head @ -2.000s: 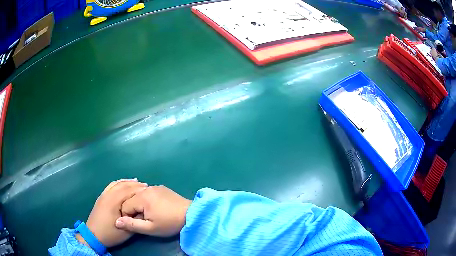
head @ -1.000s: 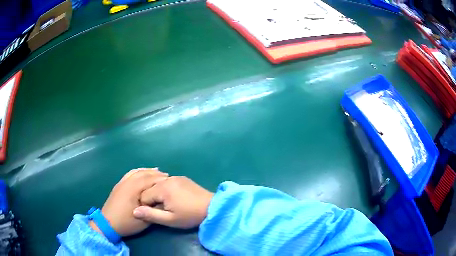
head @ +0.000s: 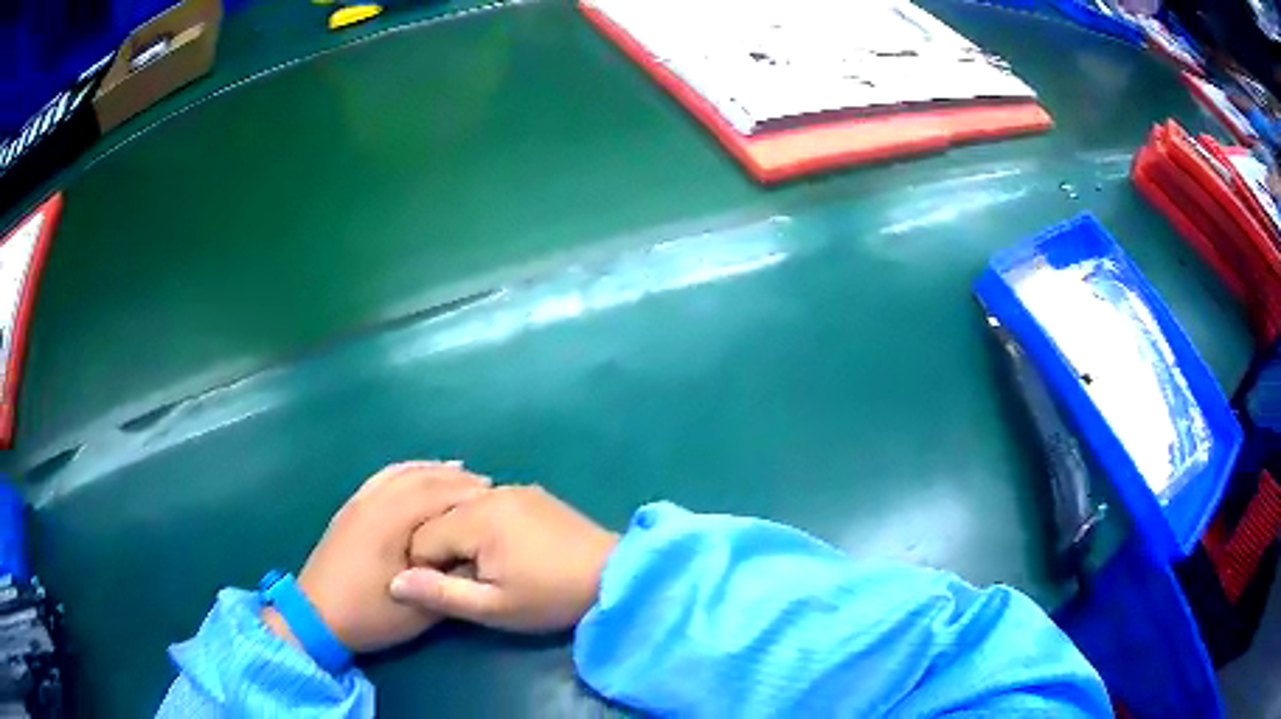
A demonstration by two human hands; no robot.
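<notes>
My left hand (head: 382,551) and my right hand (head: 527,559) are folded together above the near edge of the green bench (head: 492,379). A blue strap (head: 306,621) is on my left wrist. My right fingers are curled in against the left hand, with the thumb folded over. The left fingertips are mostly hidden. No tool or part shows in either hand. A white panel (head: 843,56) lies on a red-orange slab (head: 899,142) at the far side, cut off by the top edge.
A blue parts tray (head: 1110,379) with white contents stands at the right, above another blue bin (head: 1145,639). Red-orange slabs (head: 1211,225) are stacked at the far right. Another red-edged panel (head: 21,302) is at the left edge. A cardboard box (head: 158,63) is at the upper left. Dark parts (head: 28,646) lie lower left.
The whole view has shifted, so the hands, tray and panel sit further right in the picture. The hands stay folded. The people at the upper right have mostly left view.
</notes>
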